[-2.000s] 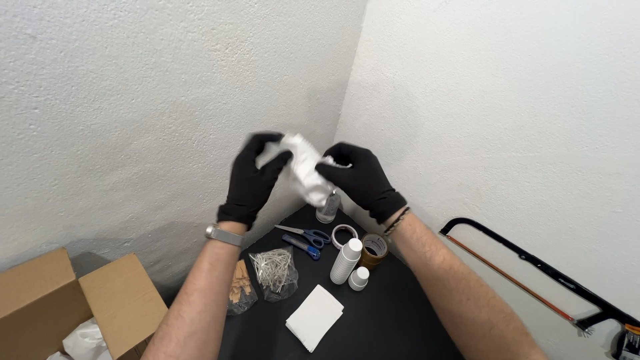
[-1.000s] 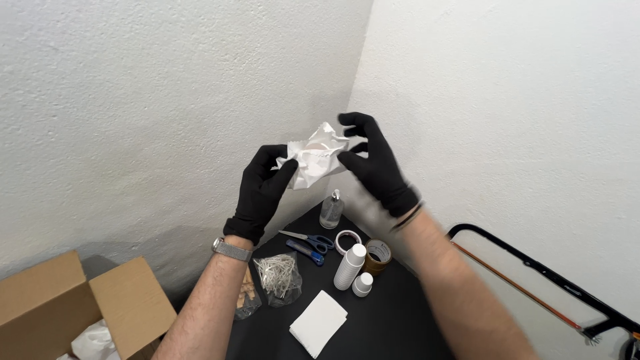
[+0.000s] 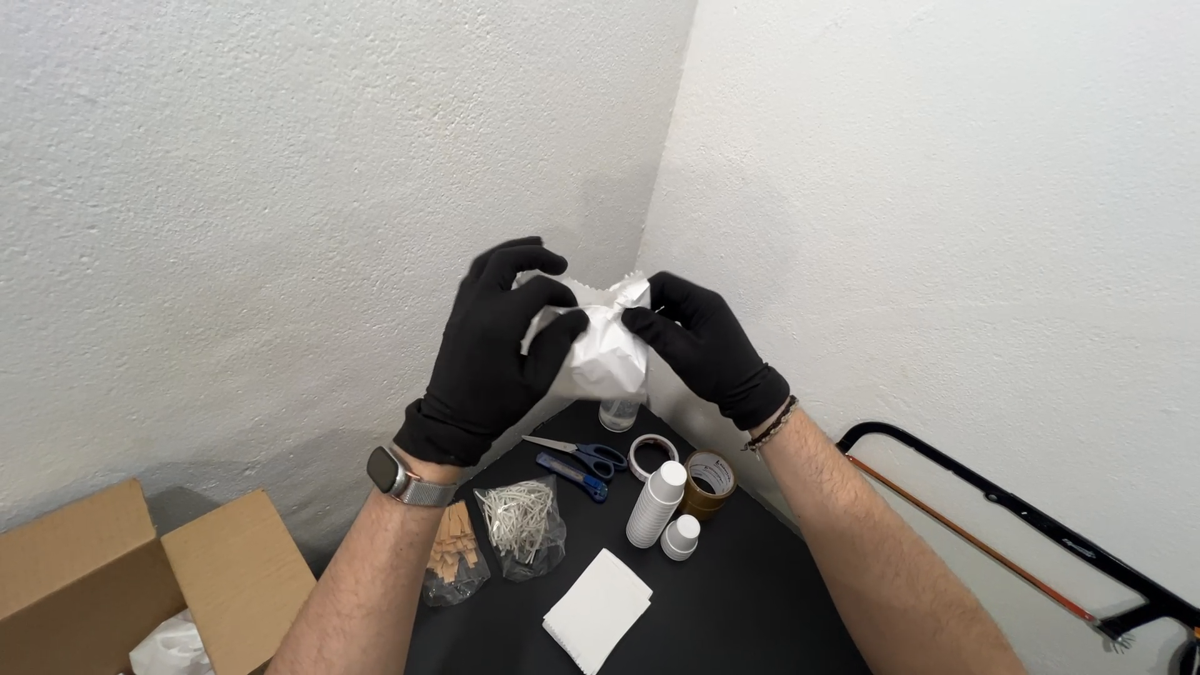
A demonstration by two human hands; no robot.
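Note:
Both my hands wear black gloves and hold a crumpled white paper bundle (image 3: pixel 607 356) between them, above the far end of the black table. My left hand (image 3: pixel 516 328) grips its left side with thumb and fingers. With thumb and forefinger, my right hand (image 3: pixel 698 337) pinches a gathered, twisted part at its upper right. What the paper wraps, if anything, is hidden. Below the bundle stands a clear bottle (image 3: pixel 619 414), its top out of sight behind the paper. A stack of white paper sheets (image 3: pixel 597 609) lies nearer on the table.
On the black table (image 3: pixel 731 600) are blue scissors (image 3: pixel 600 459), a blue utility knife (image 3: pixel 574 476), tape rolls (image 3: pixel 710 476), stacked white cups (image 3: pixel 656 504), and bags of white ties (image 3: pixel 520 520) and tan strips (image 3: pixel 454 544). An open cardboard box (image 3: pixel 84 572) stands left; a hacksaw (image 3: pixel 1022 516) is right.
The white paper, spread more loosely between my hands a second ago, is now bunched into a rounder bundle. My right hand has come down onto its gathered upper part.

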